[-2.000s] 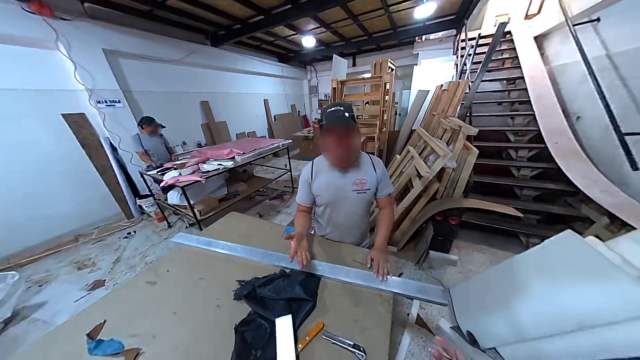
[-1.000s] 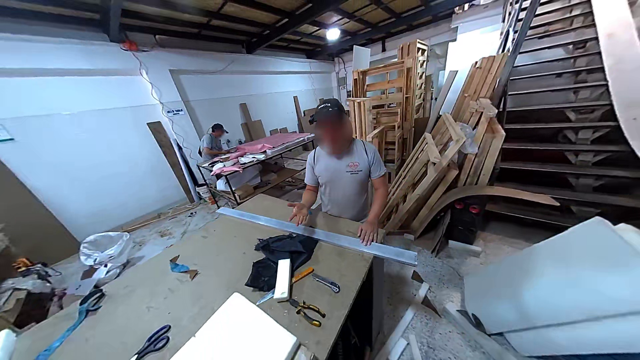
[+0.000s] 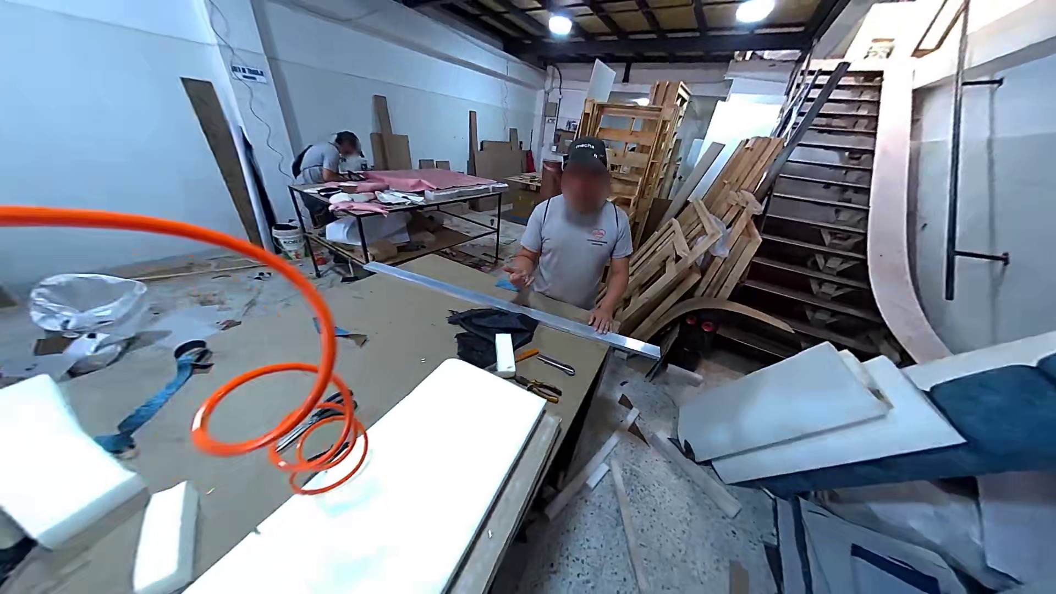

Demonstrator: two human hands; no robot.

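Neither of my hands shows in the head view. In the left foreground an orange coiled air hose (image 3: 323,330) loops above the worktable. Its lower coils overlap a white foam slab (image 3: 429,445) lying on the table's near part. Smaller white foam pieces (image 3: 165,536) lie to the left. Beyond the slab are pliers (image 3: 538,388), a utility knife (image 3: 556,364), an orange-handled tool (image 3: 526,355), a small white block (image 3: 505,355) and black fabric (image 3: 495,330). A long metal straightedge (image 3: 511,308) lies across the table's far part.
Across the table (image 3: 404,322) a person (image 3: 577,247) keeps one hand on the straightedge. Another person (image 3: 322,165) bends over a fabric-covered table at the back left. Wooden frames (image 3: 701,239) lean near the stairs. Foam and blue upholstery (image 3: 998,412) stand at right; wood strips lie on the floor.
The orange hose has come into view at left. The person across the table has lifted one hand off the straightedge; the other stays on it. The view has shifted.
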